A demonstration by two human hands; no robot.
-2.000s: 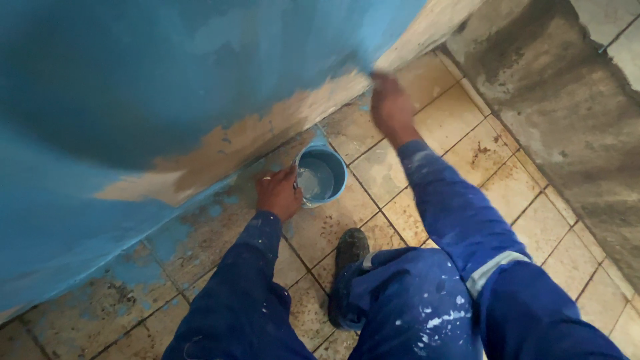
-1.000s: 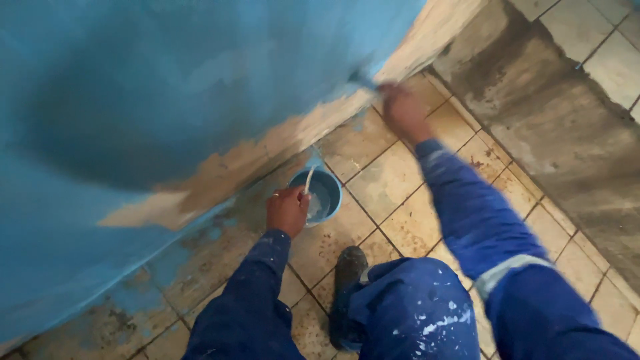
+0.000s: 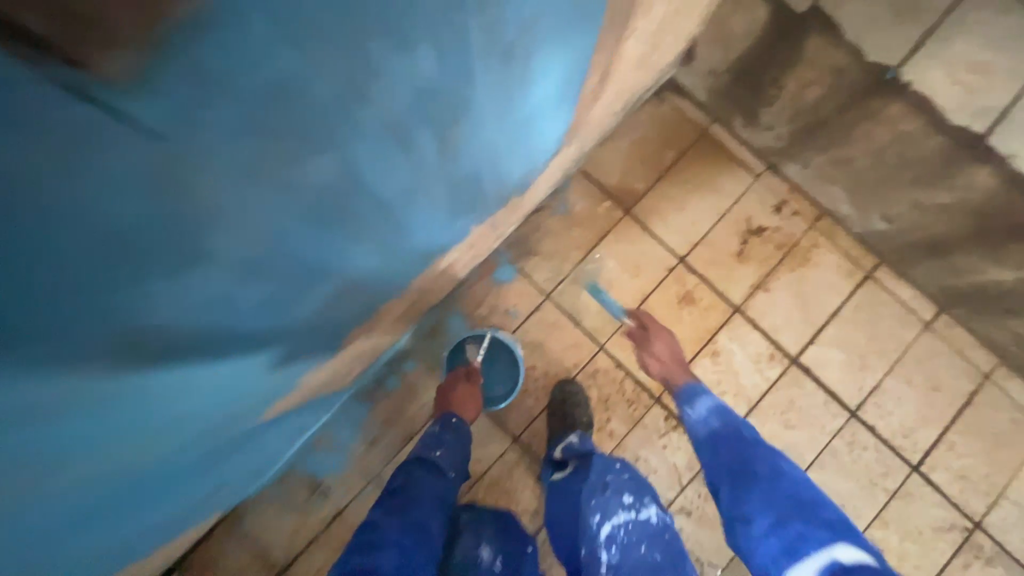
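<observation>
My left hand [image 3: 459, 394] grips a round paint bucket [image 3: 518, 372] at its near left side; a thin pale handle or stick rises at its fingers. Blue paint lies inside the bucket. My right hand [image 3: 659, 350] holds a paintbrush [image 3: 607, 302] over the tiled floor, right of the bucket and away from the wall. Blue coats the brush, whose bristle end is blurred. The wall [image 3: 320, 184] is painted blue, with a bare beige strip [image 3: 448, 268] along its foot.
Stained beige floor tiles [image 3: 780, 384] spread to the right, with blue splashes near the wall. A rough grey cement band [image 3: 848, 144] borders them at the upper right, with pale tiles beyond. My dark boot [image 3: 570, 410] stands just right of the bucket.
My right hand has moved with the brush from the wall's lower edge to over the floor tiles. My left hand stays at the bucket. The view has shifted.
</observation>
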